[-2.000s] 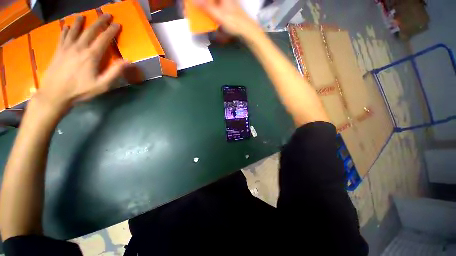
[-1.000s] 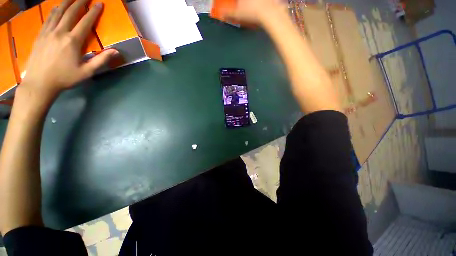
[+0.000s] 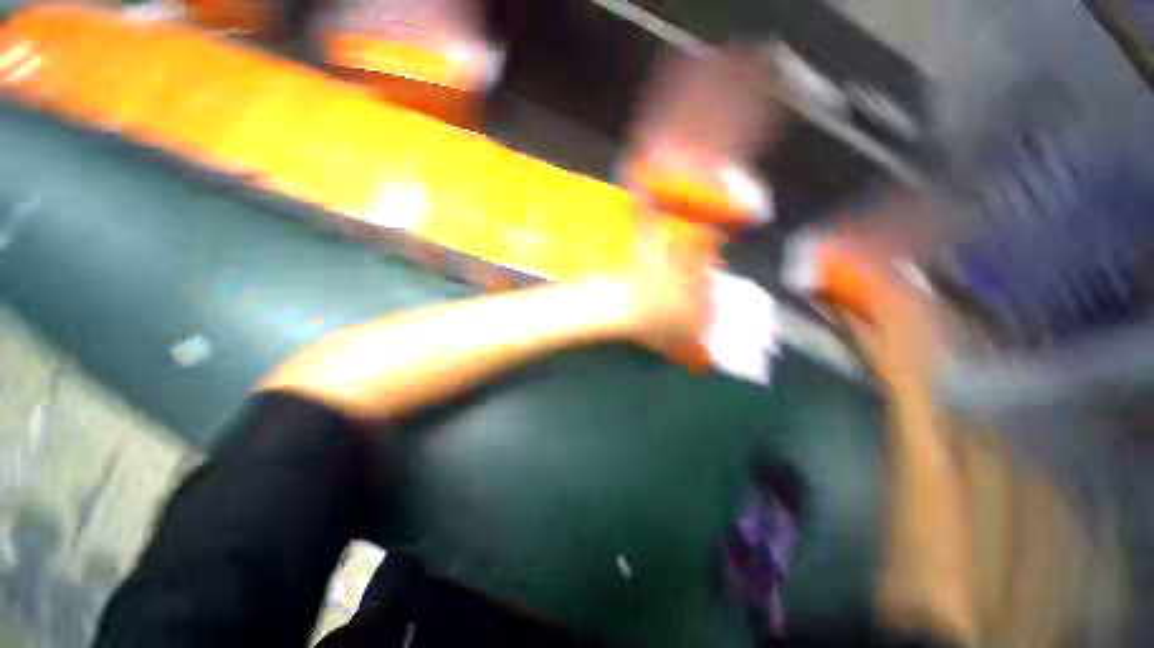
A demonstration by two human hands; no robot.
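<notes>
The whole view is blurred. A long row of orange product boxes runs along the back edge of the dark green bench. My left hand is at the right end of the row, its fingers too blurred to read. A white lid panel lies just right of it. My right hand is farther right, behind the bench's back edge, at an orange-and-white box; the blur hides the exact grip. The smartphone lies on the bench, lower right.
Separate orange boxes with pale raised lids stand behind the row, one at upper left and one near the centre, on the dark lower level. Brown shipping cartons are at lower right. A small white scrap lies on the bench.
The view has swung left, showing more of the row and the boxes behind. My left hand is now at the row's right end. My right hand remains at the right with an orange box.
</notes>
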